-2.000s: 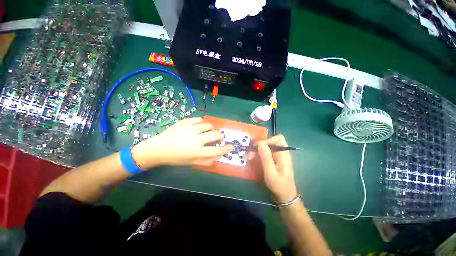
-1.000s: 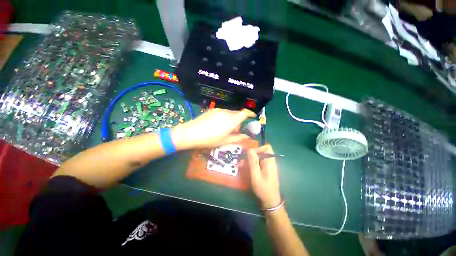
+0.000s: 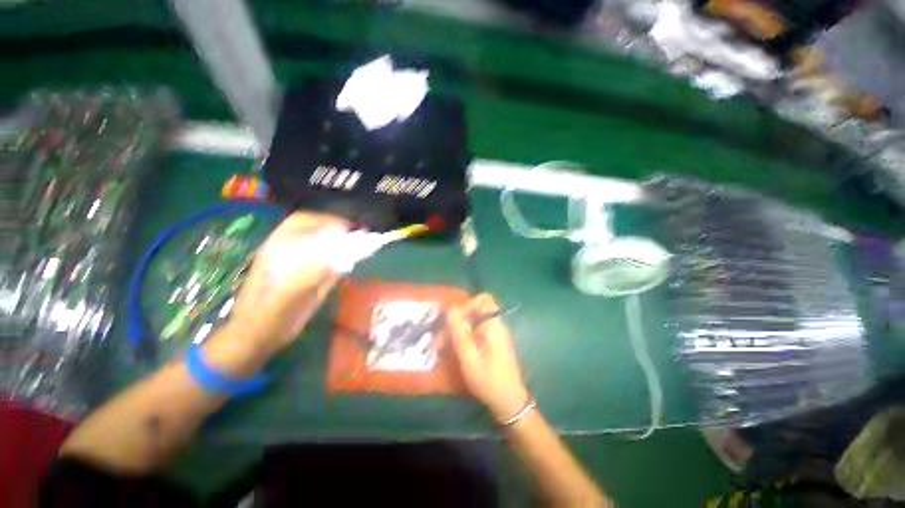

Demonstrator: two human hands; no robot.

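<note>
The picture is blurred. My left hand (image 3: pixel 288 283) holds a white glue bottle (image 3: pixel 352 248) with a yellowish tip pointing right, raised in front of the black power box. My right hand (image 3: pixel 481 347) holds thin dark tweezers (image 3: pixel 488 317) at the right edge of the orange mat (image 3: pixel 347 374). The white assembly jig (image 3: pixel 405 335) with black shapes lies on the mat between my hands. Small parts in the jig are too blurred to tell.
Green circuit boards (image 3: pixel 203 273) lie loose inside a blue cable (image 3: pixel 141 288). The black power box (image 3: pixel 372 149) bears a crumpled white tissue (image 3: pixel 383 93). A pale fan (image 3: pixel 620 266) stands right. Clear trays flank the bench at left (image 3: pixel 60 248) and right (image 3: pixel 774 308).
My left hand has left the jig, reached to the glue bottle by the box and now holds it up, further left. My right hand stays by the jig with the tweezers. The camera view has shifted.
</note>
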